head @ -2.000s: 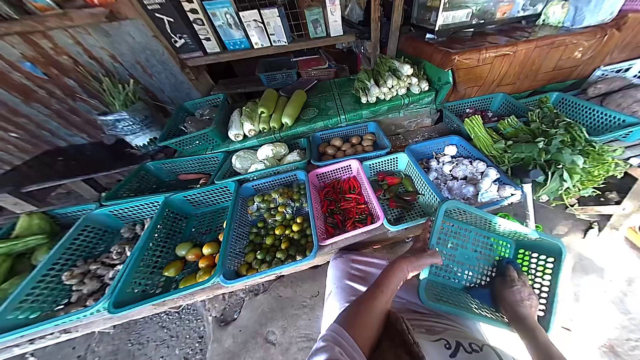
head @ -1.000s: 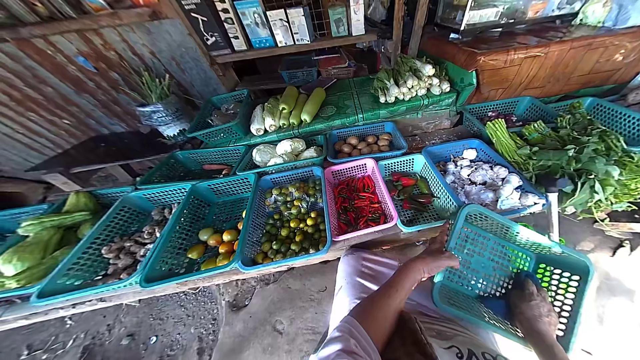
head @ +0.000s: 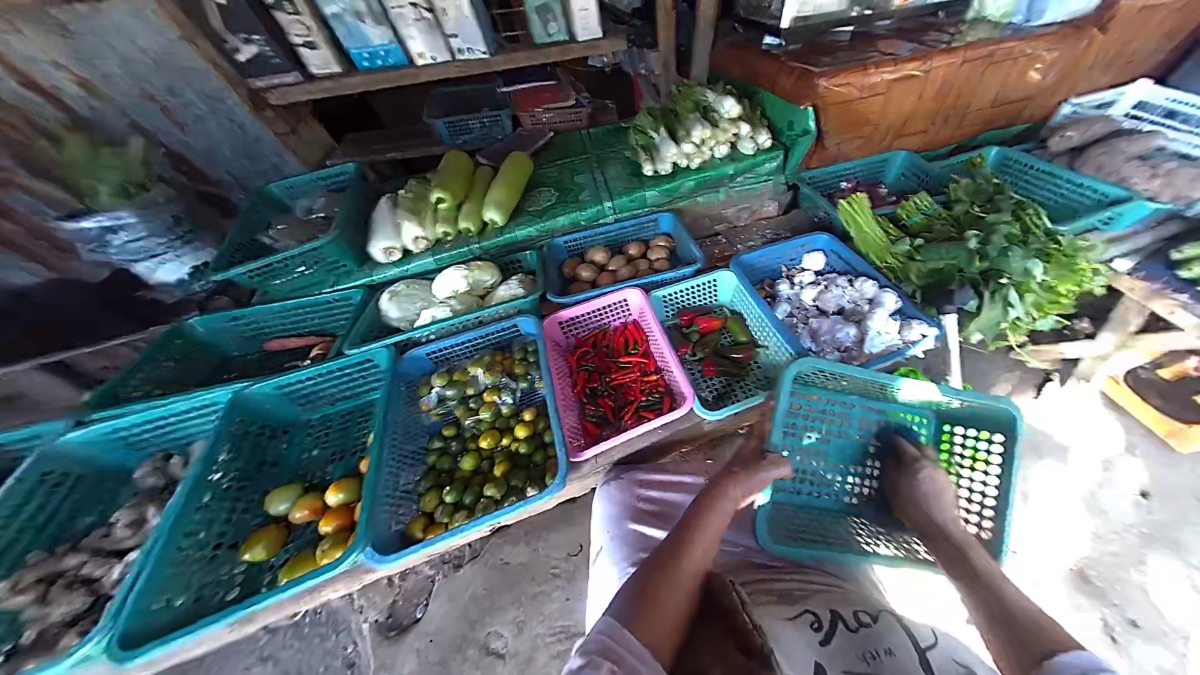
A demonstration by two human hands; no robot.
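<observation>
A teal plastic basket (head: 806, 450), tilted over my lap, holds no vegetables. My left hand (head: 757, 461) grips its left rim. My right hand (head: 914, 478) is inside it, against the bottom, with a dark cloth (head: 881, 511) that is partly hidden under the fingers. Just beyond the basket, a blue basket (head: 914, 356) of garlic bulbs (head: 834, 305) stands beside a light teal one with red and green peppers (head: 712, 342). Red chillies (head: 623, 380) lie in a pink basket (head: 560, 375) to the left of those.
Left along the wooden stand are baskets of calamansi (head: 487, 436), tomatoes (head: 319, 511) and ginger (head: 84, 562). Behind lie cabbages (head: 455, 291), round brown vegetables (head: 614, 262), long green gourds (head: 478, 192) and white-stemmed greens (head: 698, 131). Leafy greens (head: 994, 248) overhang at the right.
My right hand with the dark cloth has moved up a little inside the held basket. My left hand stays on the left rim. The view has shifted slightly.
</observation>
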